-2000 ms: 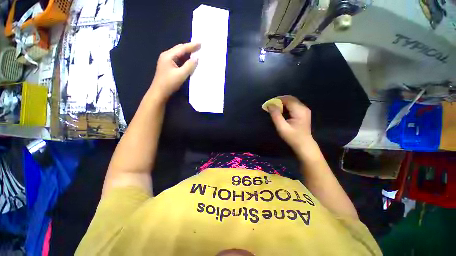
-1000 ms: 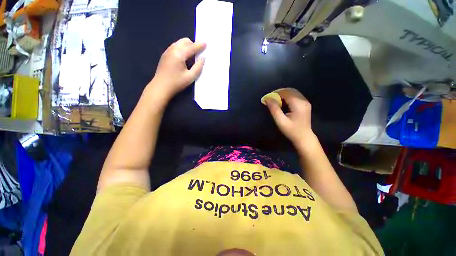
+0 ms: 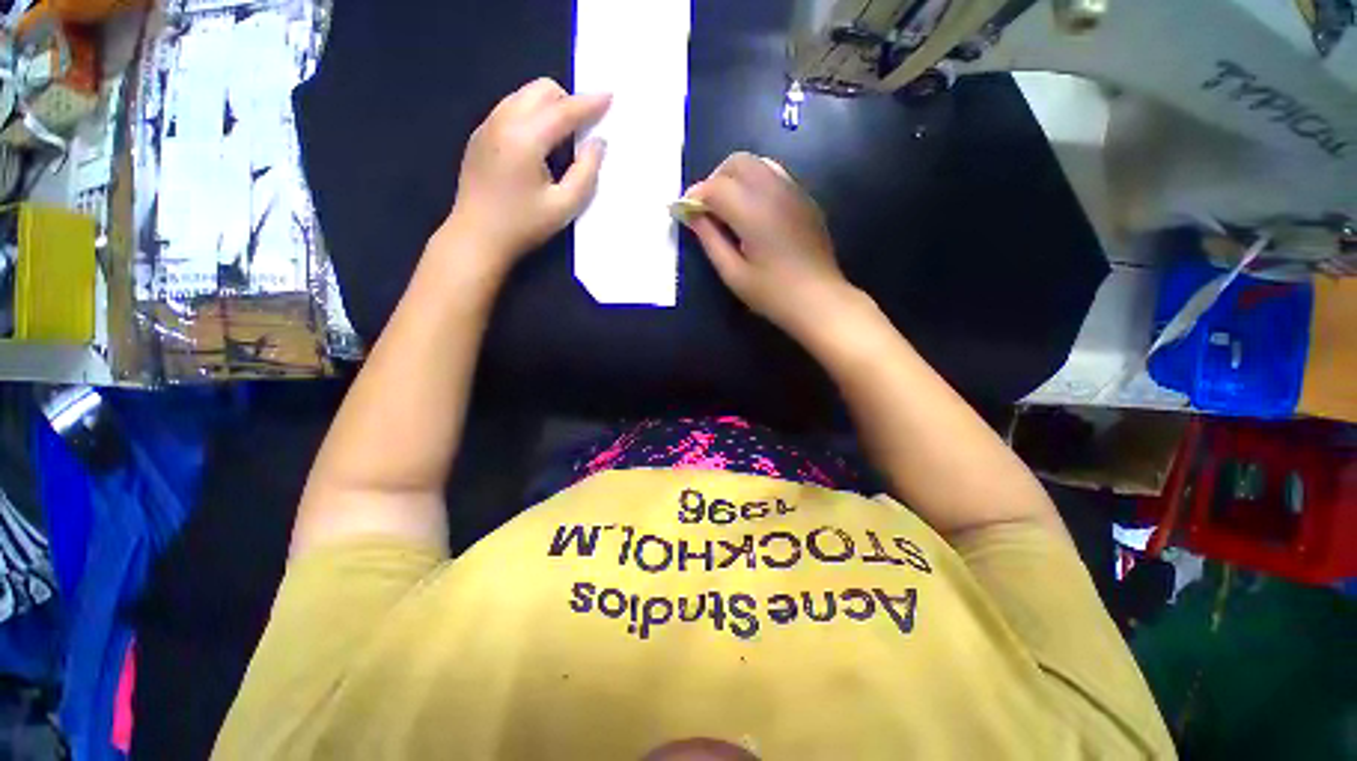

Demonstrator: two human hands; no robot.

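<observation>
A large black garment panel (image 3: 432, 89) lies over the table. A stiff white paper template (image 3: 633, 164) lies lengthwise on it, its far end cut off by the top edge of the picture. My left hand (image 3: 528, 164) pinches or presses the template's left edge with thumb and forefinger. My right hand (image 3: 767, 231) holds a pale yellow chalk piece (image 3: 688, 208) at the template's right edge, low down. Most of the chalk is hidden by the fingers. Any chalk line is too small to see.
The sewing machine head (image 3: 1161, 104) overhangs the panel at the upper right, its needle area (image 3: 792, 104) right of the template. A patched board (image 3: 223, 193) and yellow box (image 3: 52, 272) are left. Blue (image 3: 1228, 339) and red (image 3: 1272, 498) containers are right.
My right hand has moved left with the chalk, from the bare panel to the template's right edge. My left hand stays at the template. The whole view has shifted slightly.
</observation>
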